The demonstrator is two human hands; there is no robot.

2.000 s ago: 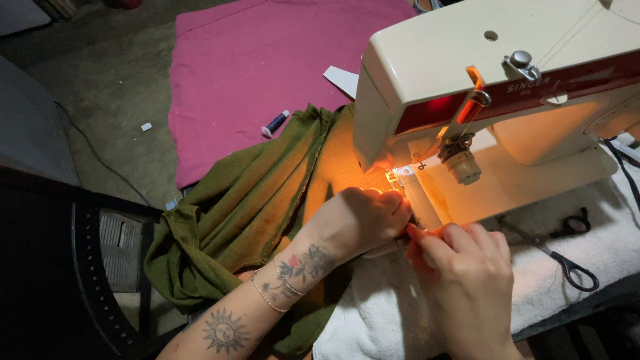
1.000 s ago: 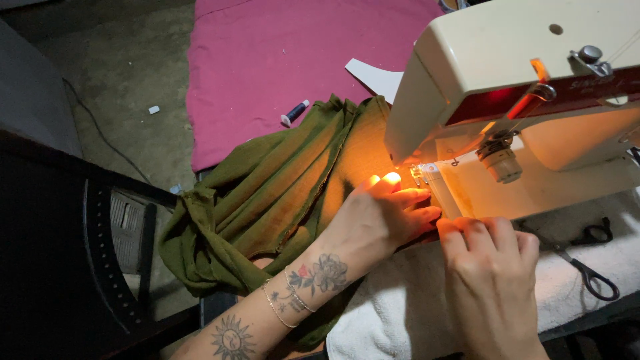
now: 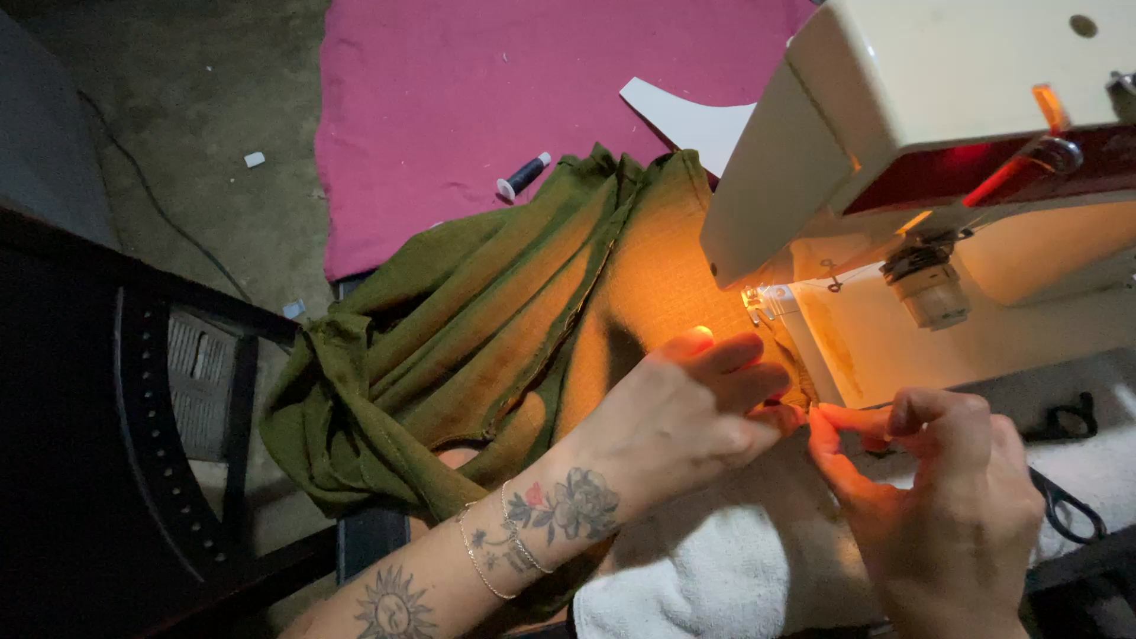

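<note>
An olive green cloth [image 3: 497, 311] lies in folds left of a white and red Singer sewing machine [image 3: 799, 151], its right edge reaching the lit presser foot [image 3: 757, 304]. Over the cloth just below the foot is my left hand [image 3: 683, 408], its fingertips pinching the cloth's edge. My right hand [image 3: 941, 488] meets it there, thumb and forefinger pinched together on the same edge. The needle is too small to make out.
A spool of dark thread [image 3: 524, 177] and a white flat piece [image 3: 692, 120] lie on pink cloth [image 3: 426, 106]. Black-handled scissors [image 3: 1069, 506] rest on a white towel [image 3: 692, 577] at right. A dark chair [image 3: 71, 426] stands at left.
My right hand has turned, its thumb and forefinger now pinching the cloth's edge beside my left fingertips. My left hand has shifted slightly down from the presser foot.
</note>
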